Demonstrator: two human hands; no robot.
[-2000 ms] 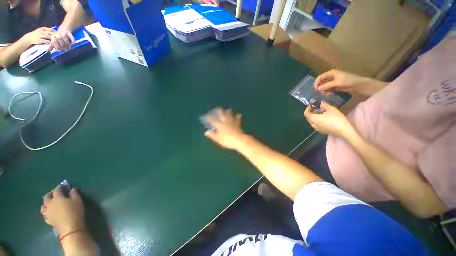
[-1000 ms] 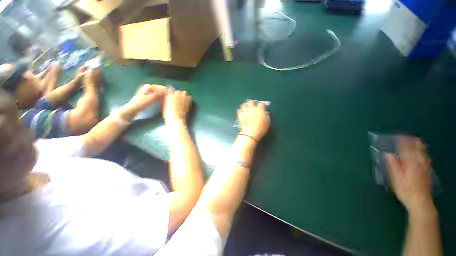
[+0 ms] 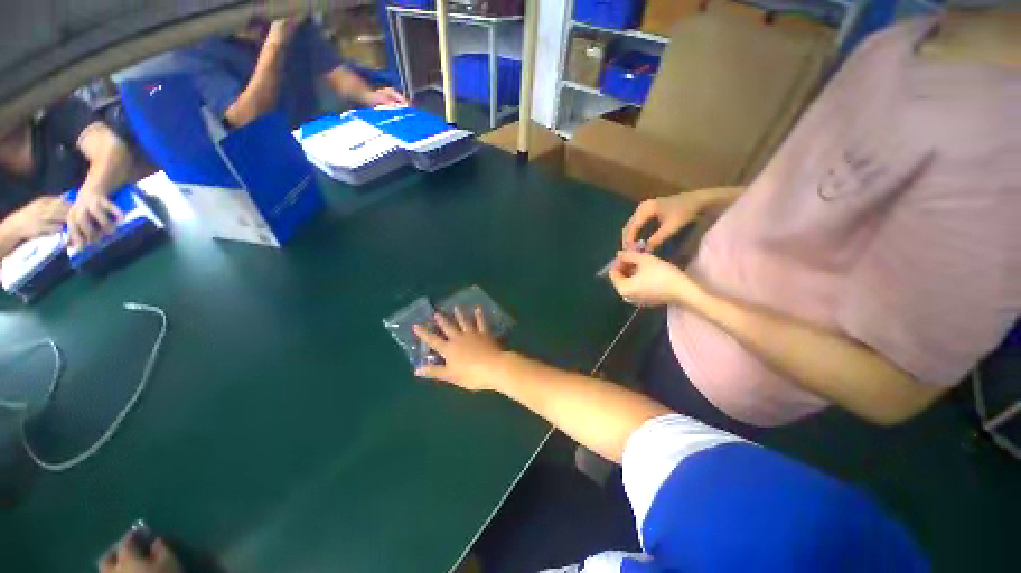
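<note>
Two clear zip-lock bags lie side by side, partly overlapped by my right hand, on the dark green table: the left bag (image 3: 409,325) and the right bag (image 3: 489,304). My right hand (image 3: 461,349) rests flat on them with its fingers spread, not closed around either. Small dark bits show near its fingertips; I cannot identify them. My left hand (image 3: 140,556) is at the bottom left, cut off by the picture's edge. A small dark, shiny thing shows at its fingertips, too small to name.
A person in pink (image 3: 829,224) at right pinches a small bag. A white cable (image 3: 118,420) curls at left. A blue carton (image 3: 241,185) stands at the far side beside blue-and-white stacks (image 3: 386,140) and other people's hands. Brown cardboard (image 3: 694,101) is behind.
The view swung left, then back right. Two bags now show at my right hand, where one showed two seconds ago. The person in pink now has both hands close together on the bag.
</note>
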